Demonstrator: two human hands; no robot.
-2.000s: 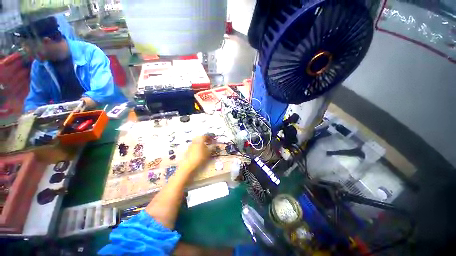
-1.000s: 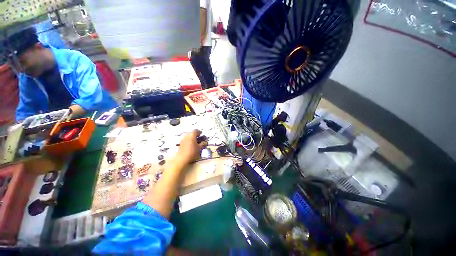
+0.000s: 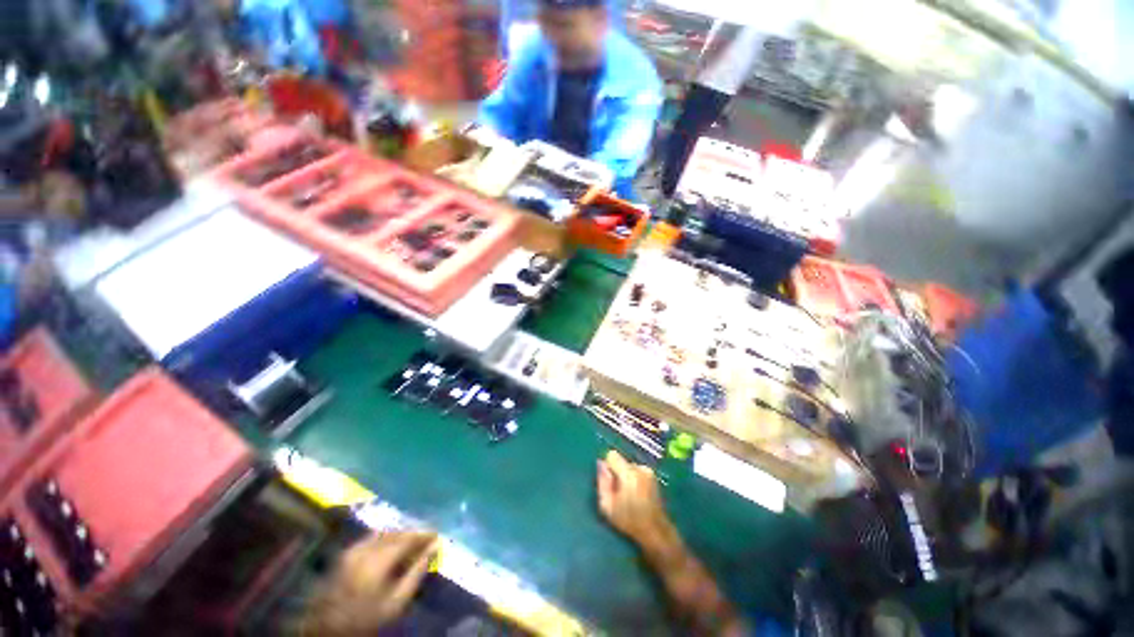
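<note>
My right hand [image 3: 632,495] is over the green mat [image 3: 497,479], just in front of the spare tools [image 3: 628,424] and a green-topped item [image 3: 680,446]. Its fingers are curled; blur hides whether they hold anything. My left hand [image 3: 373,575] is blurred at the striped front edge of the bench, lower left; I cannot tell what it holds. A row of black watch units with white labels [image 3: 458,391] lies on the mat between the hands and the foam tray. The wooden parts board [image 3: 734,423] bears small parts, right of centre.
Pink foam trays [image 3: 373,224] stand at the back left, and another [image 3: 149,467] at the lower left. A compartment tray [image 3: 541,363] adjoins the board. An orange box [image 3: 607,222] is behind. Cables [image 3: 889,361] lie at right. A person in blue [image 3: 622,106] is across the bench.
The view has swung left. My right hand has left the board's far right part and is over the mat. My left hand, the watch row and the large foam trays have come into view.
</note>
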